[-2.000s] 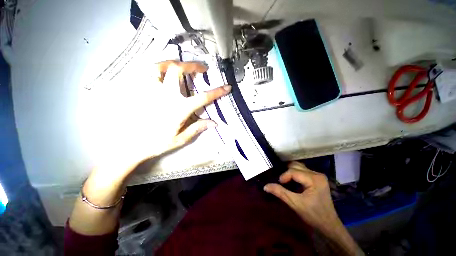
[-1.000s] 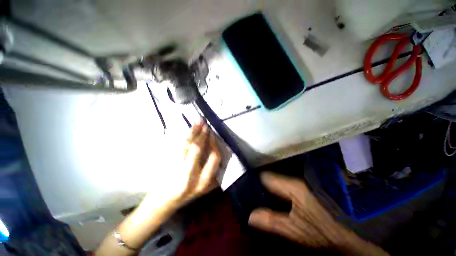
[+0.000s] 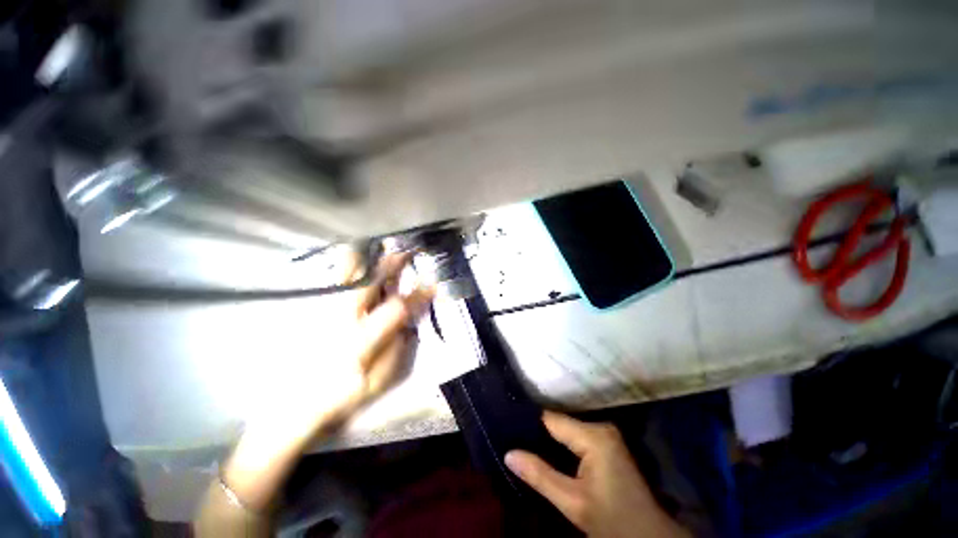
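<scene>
A black curved piece [image 3: 486,410] runs from under the sewing machine's needle area over the table's front edge. A white curved strip [image 3: 454,334] with a dark slot lies on it near the needle. My left hand [image 3: 383,336], blurred and overexposed, is beside the strip, fingertips close to the presser foot area; whether it grips anything cannot be told. My right hand [image 3: 588,468] holds the near end of the black piece between thumb and fingers at the table edge. The needle itself is hidden by the machine head [image 3: 630,95].
A phone [image 3: 606,244] lies right of the needle. Red-handled scissors [image 3: 853,252] lie farther right. A small grey scrap [image 3: 698,190] is behind the phone. A lit lamp tube [image 3: 29,447] shows at far left. A blue basket [image 3: 830,504] is below the table at right.
The view has tilted, so the machine head fills the top. The white strip shows less below the needle and more black cloth shows. My left hand is nearer the needle.
</scene>
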